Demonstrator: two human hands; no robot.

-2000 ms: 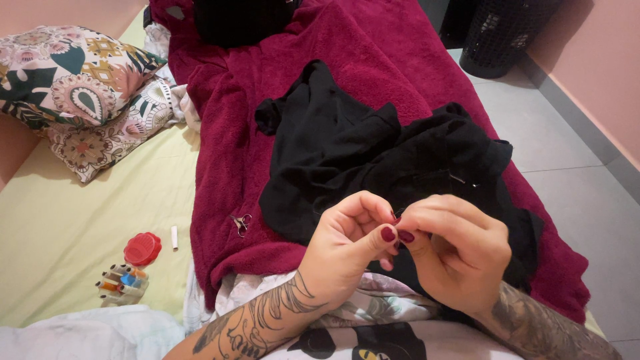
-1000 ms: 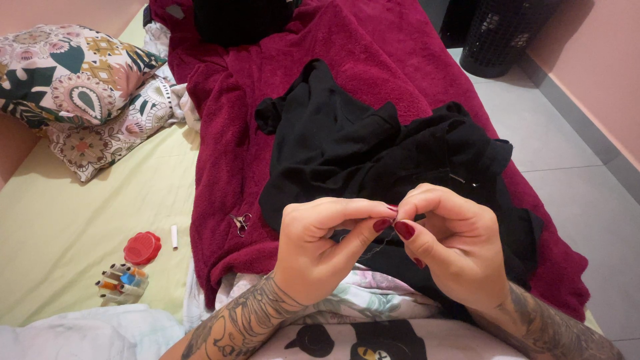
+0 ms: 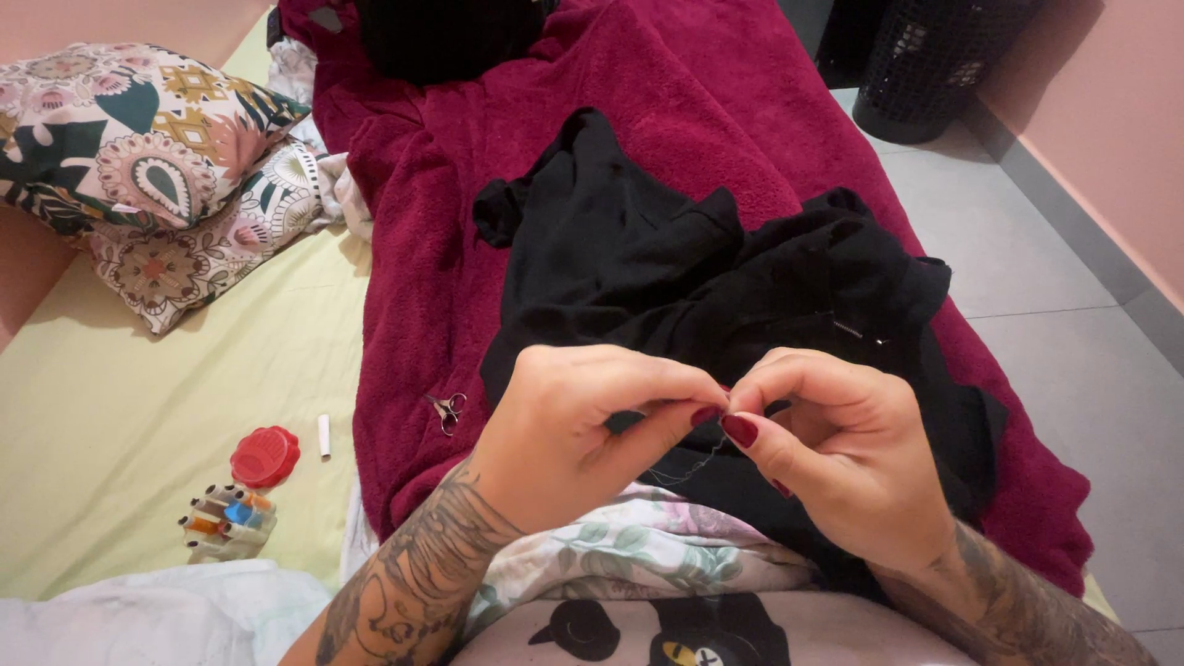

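My left hand [image 3: 592, 430] and my right hand [image 3: 832, 444] meet at the fingertips, thumb and index finger pinched on each. A thin pale thread [image 3: 703, 470] hangs in a loose loop from the pinch; whether a needle is between the fingertips cannot be seen. Beneath and beyond both hands lies a crumpled black garment [image 3: 620, 240] with a short metal zipper piece [image 3: 846, 328] on its right part. Small scissors [image 3: 448, 413] rest to the left of my left hand on the dark red blanket [image 3: 416, 305].
On the pale green sheet [image 3: 185, 388] at left are a red scalloped lid or dish [image 3: 265, 456], a small white cylinder [image 3: 325, 436] and several thread spools [image 3: 227, 518]. Patterned pillows [image 3: 157, 139] lie farther up. A black basket [image 3: 925, 69] stands on the tiled floor at top right.
My fingertips stay together while my hands have shifted slightly and changed their angle. The hanging thread shows more plainly now. The garment and scissors have not moved.
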